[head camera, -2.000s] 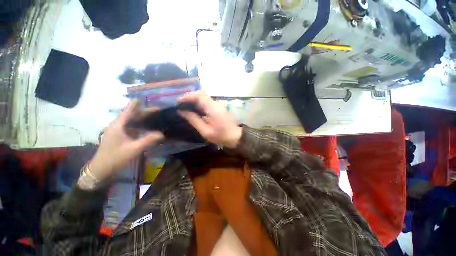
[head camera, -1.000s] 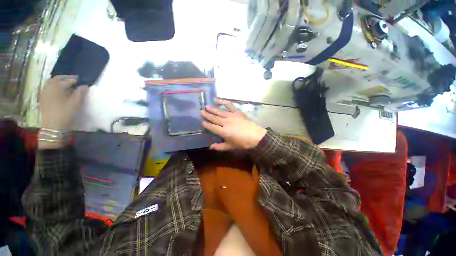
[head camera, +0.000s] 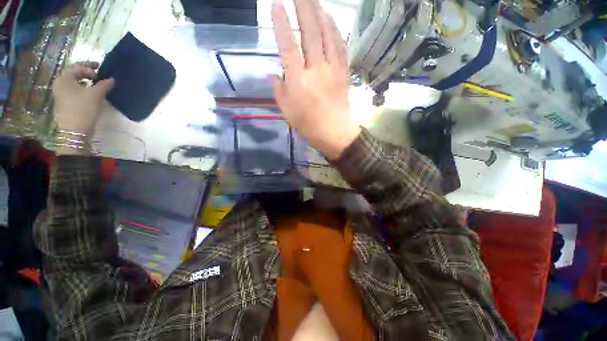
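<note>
The clear sewing template (head camera: 263, 143) lies at the table's front edge, hinged open. Its upper sheet is folded back beyond the orange-red strip, and its lower sheet shows a slotted rectangular outline. My right hand (head camera: 313, 80) is spread flat over the right part of the upper sheet, fingers straight, holding nothing. My left hand (head camera: 83, 96) pinches the left corner of a flat black fabric piece (head camera: 140, 76) at the left of the table. The piece has rounded corners and seems to lie on or just above the table.
More black fabric (head camera: 219, 12) is at the top edge. The sewing machine (head camera: 506, 86) stands at the right, with a black pouch-like object and black handles (head camera: 436, 143) beside it. A grey sheet (head camera: 156, 213) is below table level at the left. Red fabric (head camera: 516, 260) is at the lower right.
The black piece in my hands went out of them, and the template was laid down. Since then its upper sheet has opened away from me, my right hand has moved up, and my left hand has taken the black piece's corner.
</note>
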